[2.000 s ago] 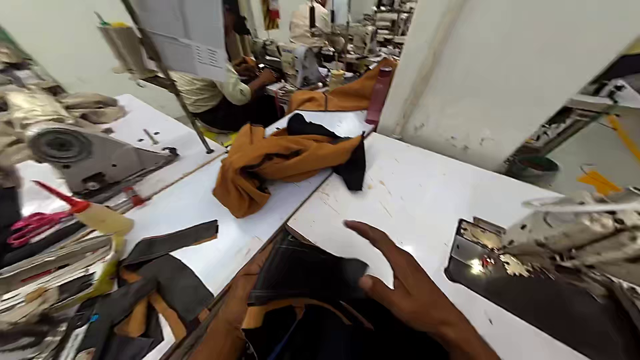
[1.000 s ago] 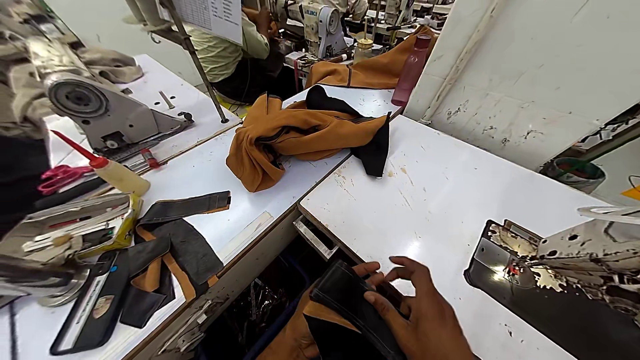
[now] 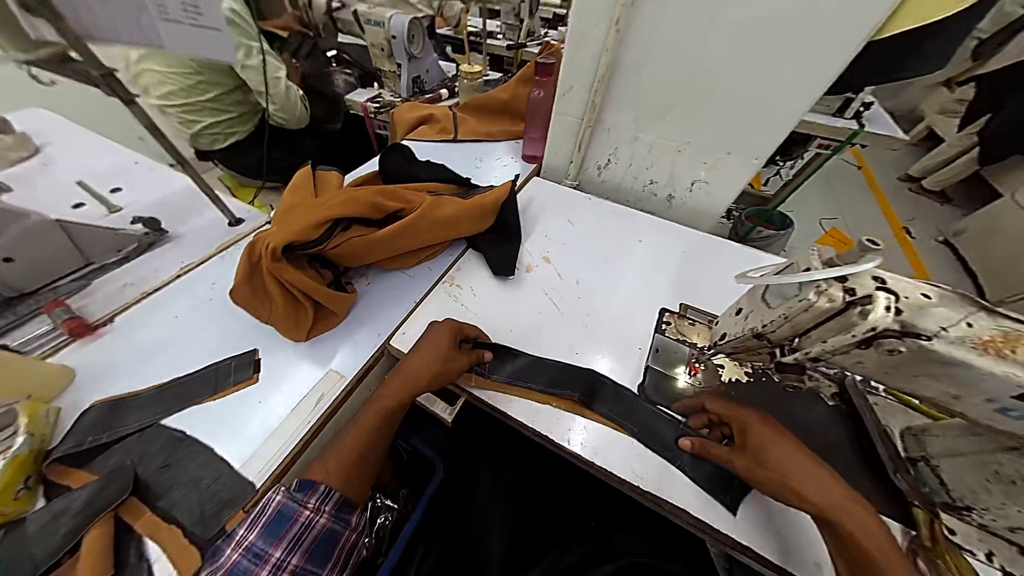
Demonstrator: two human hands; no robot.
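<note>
A long black fabric strip with a tan underside (image 3: 576, 382) lies stretched along the front edge of the white table. My left hand (image 3: 448, 356) pinches its left end between thumb and fingers. Near the strip's right end, my right hand (image 3: 720, 436) grips it, with a thin pale pointed tool (image 3: 670, 414) showing at the fingertips; what the tool is, I cannot tell. Just beyond my right hand stands a worn sewing machine (image 3: 872, 320), its needle area over a dark metal plate (image 3: 668, 360).
A crumpled tan and black garment (image 3: 360, 232) lies across the table joint. More dark strips (image 3: 152, 464) are at the left. A pink bottle (image 3: 540, 108) stands by the white pillar (image 3: 680, 96). Another sewing machine (image 3: 64, 248) is at far left. A person (image 3: 208, 96) sits behind.
The black piece, bunched between my hands before, is now stretched out. My hands have moved apart, the right one toward the sewing machine.
</note>
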